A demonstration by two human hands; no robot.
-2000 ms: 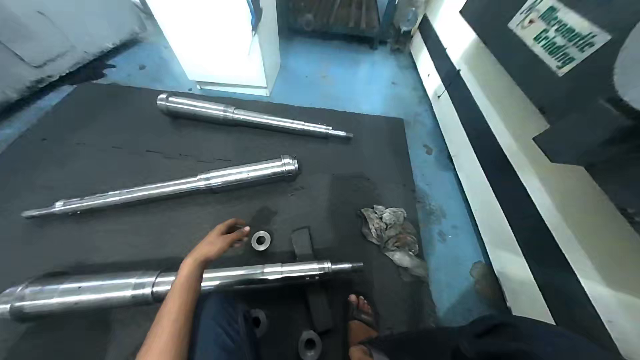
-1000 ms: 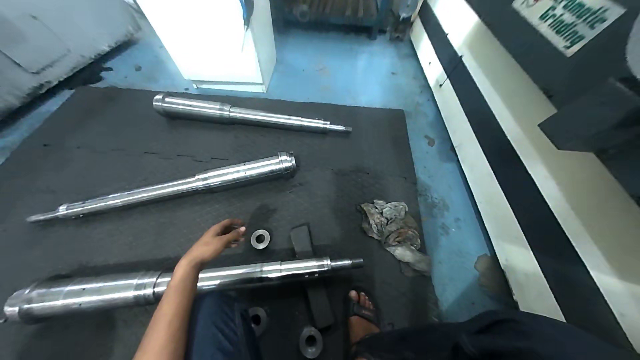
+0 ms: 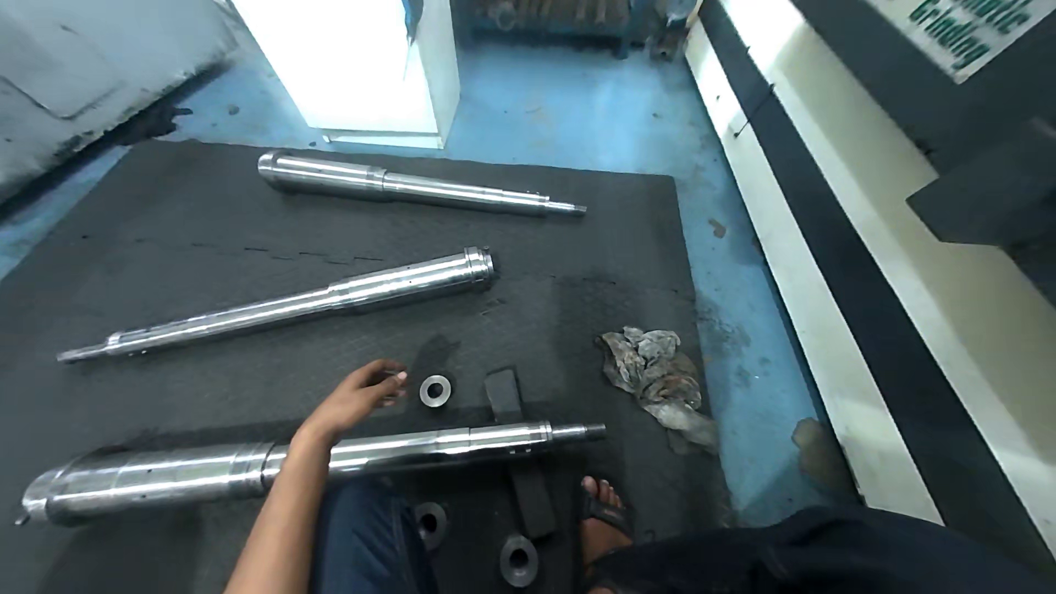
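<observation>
My left hand (image 3: 359, 400) reaches over the nearest stepped steel shaft (image 3: 396, 452), fingers loosely curled and apart, holding nothing. Just right of its fingertips, a steel ring (image 3: 435, 391) lies flat on the dark mat (image 3: 561, 313). The shaft's thin threaded end rests across a dark block (image 3: 505, 396). Two more rings, one by my knee (image 3: 431, 525) and another farther right (image 3: 519, 561), lie on the near side of the shaft. Beyond my hand are a second shaft (image 3: 330, 299) and a third (image 3: 412, 188), both lying on the mat. My right hand is out of the picture.
A crumpled dirty plastic sheet or rag (image 3: 660, 379) lies at the mat's right side. My sandalled foot (image 3: 602, 524) is near the shaft's thin end. A white cabinet (image 3: 371, 74) stands past the mat, and a long machine base (image 3: 833, 272) runs along the right over blue floor.
</observation>
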